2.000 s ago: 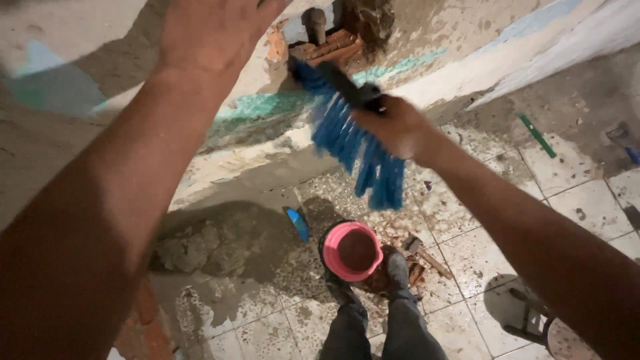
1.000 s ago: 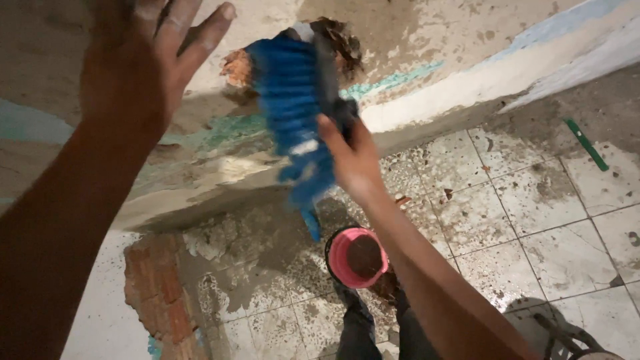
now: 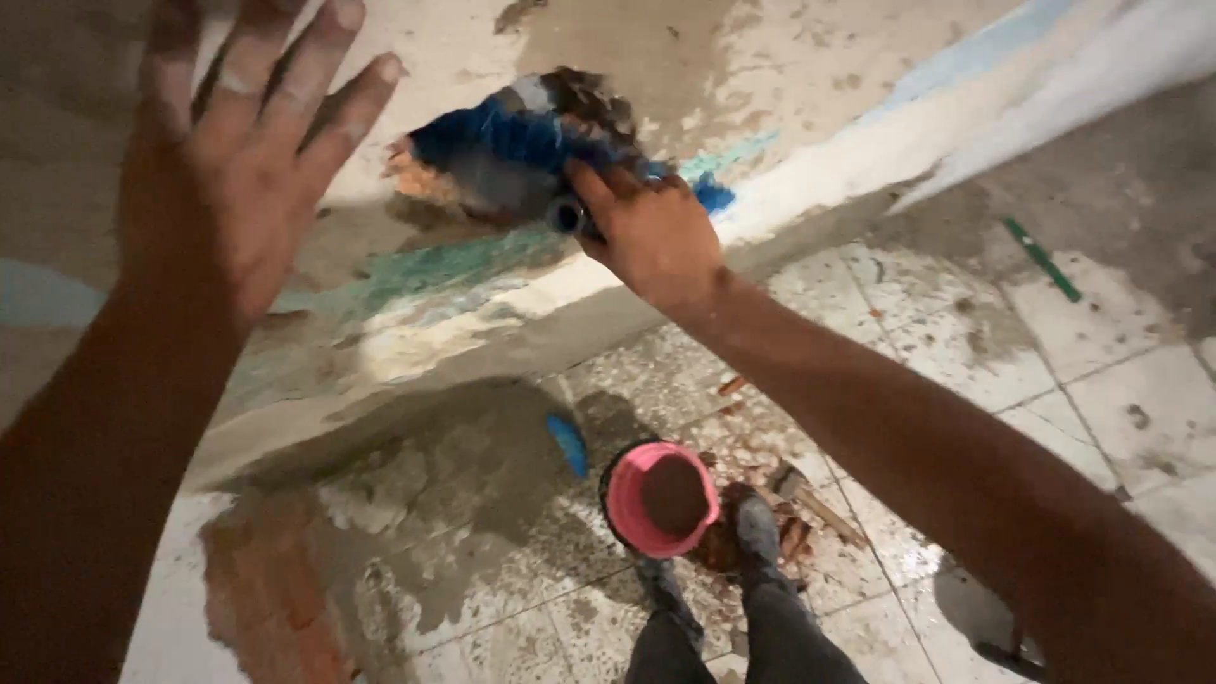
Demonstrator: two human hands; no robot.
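Note:
My right hand (image 3: pixel 651 223) grips a blue-bristled brush (image 3: pixel 503 147) by its dark body. The bristles lie against a broken-out hole (image 3: pixel 594 100) in the plastered wall, and part of the brush is blurred. A dark round tube end (image 3: pixel 566 216) shows beside my fingers. My left hand (image 3: pixel 247 142) is at the upper left, fingers spread and dusty, with nothing in it; whether the palm touches the wall I cannot tell.
A pink bucket (image 3: pixel 622 499) holding brown material stands by my feet. Near it are a blue piece (image 3: pixel 567 445), a hammer (image 3: pixel 817 503) and brick rubble. A green strip (image 3: pixel 1042 259) lies on the tiled floor at right. Exposed brick (image 3: pixel 275 589) shows at lower left.
The brush has turned from bristles hanging down over the wall's lower part to lying across the hole, still in my right hand. My left hand shows more fully, fingers spread.

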